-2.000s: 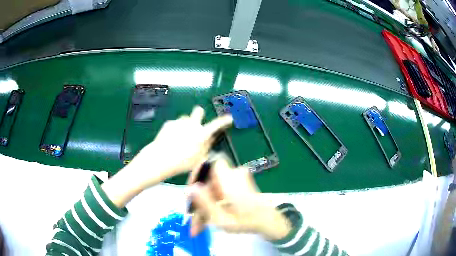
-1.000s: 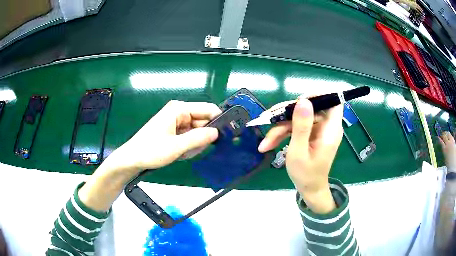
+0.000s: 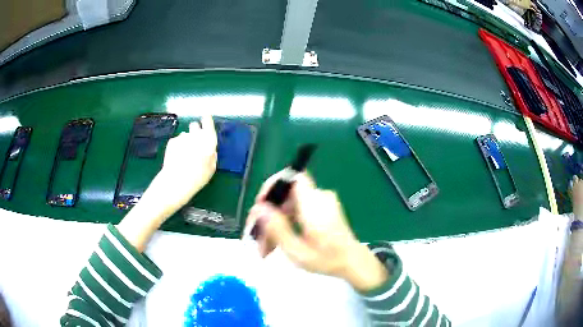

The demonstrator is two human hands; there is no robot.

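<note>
My left hand (image 3: 186,156) is at the left side of a phone mid-frame with blue film (image 3: 231,148), which appears to lie on the green belt; my fingers hide its left part, and whether they grip it is unclear. My right hand (image 3: 307,227) is blurred, near the belt's front edge, closed around black tweezers (image 3: 281,190). The tweezers' tips cannot be made out. A mid-frame with a dark patch (image 3: 147,145) lies just left of my left hand. A bright-blue film heap (image 3: 225,303) sits on the white surface between my forearms.
Two dark-patched frames (image 3: 69,144) (image 3: 17,150) lie at left on the green belt (image 3: 307,217). Two blue-film frames (image 3: 391,140) (image 3: 493,153) lie at right. A red tray (image 3: 521,76) is at far right, with another person's hand (image 3: 577,191) below it. A grey post (image 3: 299,29) stands behind.
The dark mid-frame is out of my hands; one now lies on the belt at left. My left hand has moved left, to a blue-film frame. My right hand has moved left and down with the tweezers.
</note>
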